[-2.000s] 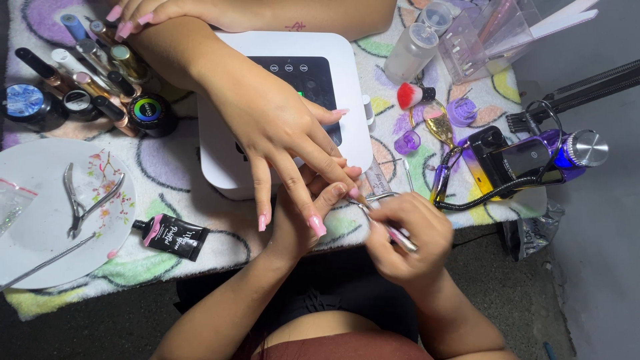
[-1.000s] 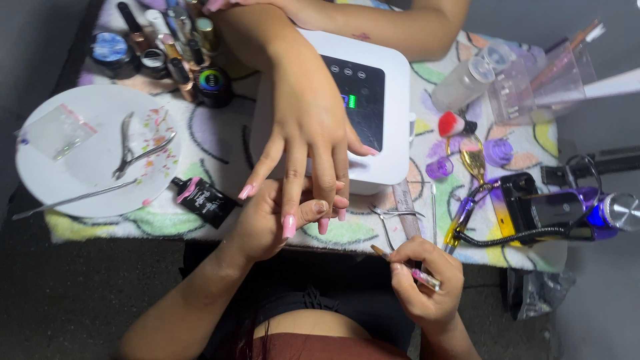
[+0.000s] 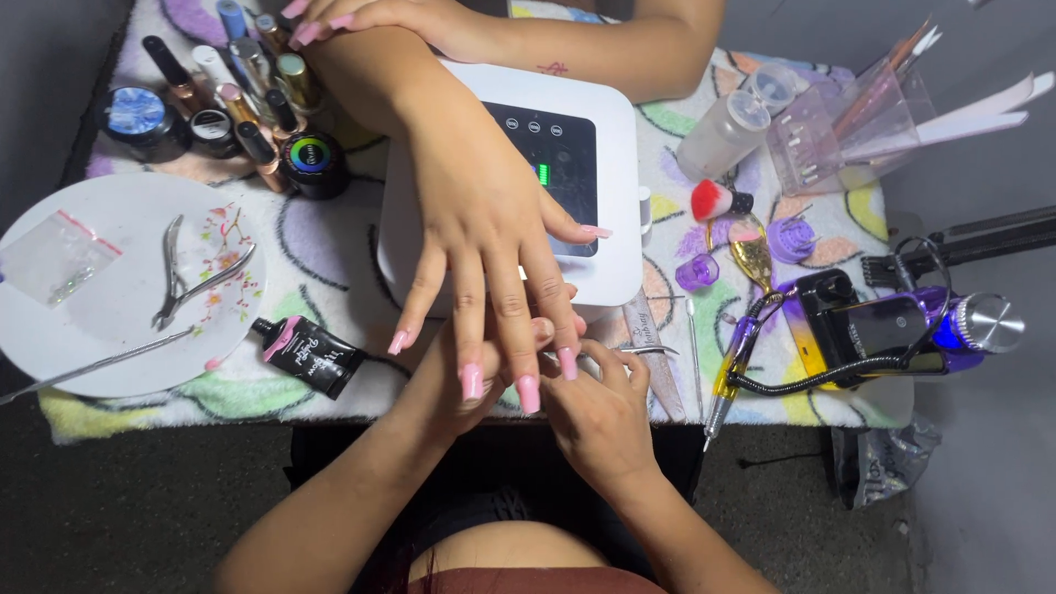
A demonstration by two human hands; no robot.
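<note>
Another person's hand [image 3: 487,206] with long pink nails lies spread, palm down, over a white nail lamp [image 3: 615,165]. Beneath its fingers my left hand [image 3: 483,363] supports it, my thumb near the middle and index fingers; most of my fingers are hidden. My right hand [image 3: 598,404] is close at the right, its fingers curled beside the pink nail of the index finger. Whether it holds anything is hidden. Just past its fingertips lie metal scissors [image 3: 652,350], partly covered, on a nail file [image 3: 654,363]. A thin metal tool [image 3: 694,355] lies farther right.
At left stand several polish bottles [image 3: 247,74], jars [image 3: 142,124], a white plate [image 3: 124,194] with cuticle nippers [image 3: 175,301], and a black tube [image 3: 309,355]. At right are a red brush [image 3: 711,200], a nail drill [image 3: 730,371] with its control unit [image 3: 874,326], and a clear holder [image 3: 866,132].
My right hand has moved left and up to the other person's fingers. The slim brush it held one second ago no longer shows. The view has shifted.
</note>
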